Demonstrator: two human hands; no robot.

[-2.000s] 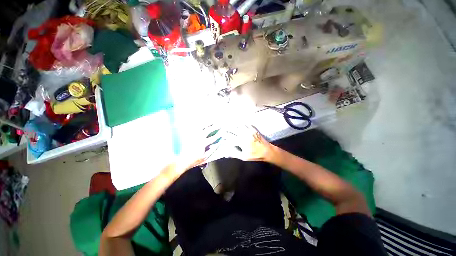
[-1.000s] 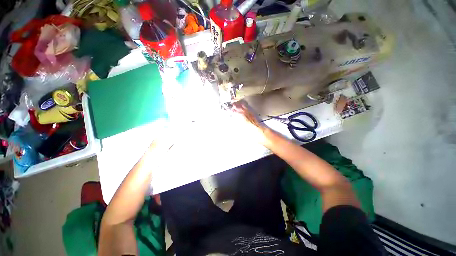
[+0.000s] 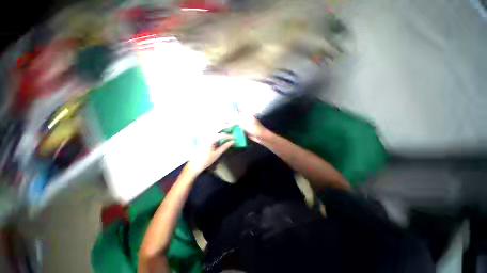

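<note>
The frame is blurred and the lamp glare is strong. A small green fabric piece (image 3: 238, 137) is between my hands at the table's front edge, above my lap. My left hand (image 3: 210, 151) holds its left side. My right hand (image 3: 251, 128) is at its right side, partly washed out by glare. A flat green fabric square (image 3: 122, 100) lies at the left of the white table (image 3: 140, 160). The beige sewing machine (image 3: 261, 34) is smeared behind; its needle area is lost in glare.
Black-handled scissors (image 3: 284, 81) lie right of the glare. A green fabric pile (image 3: 344, 141) is beside my right thigh. A second green bundle (image 3: 115, 248) hangs by my left leg, near something red. A white-edged tray (image 3: 72, 173) with mixed items is at left.
My hands have drawn back from the needle area to the table's front edge and closer together, with the green piece now visible between them. The view has shifted and blurred.
</note>
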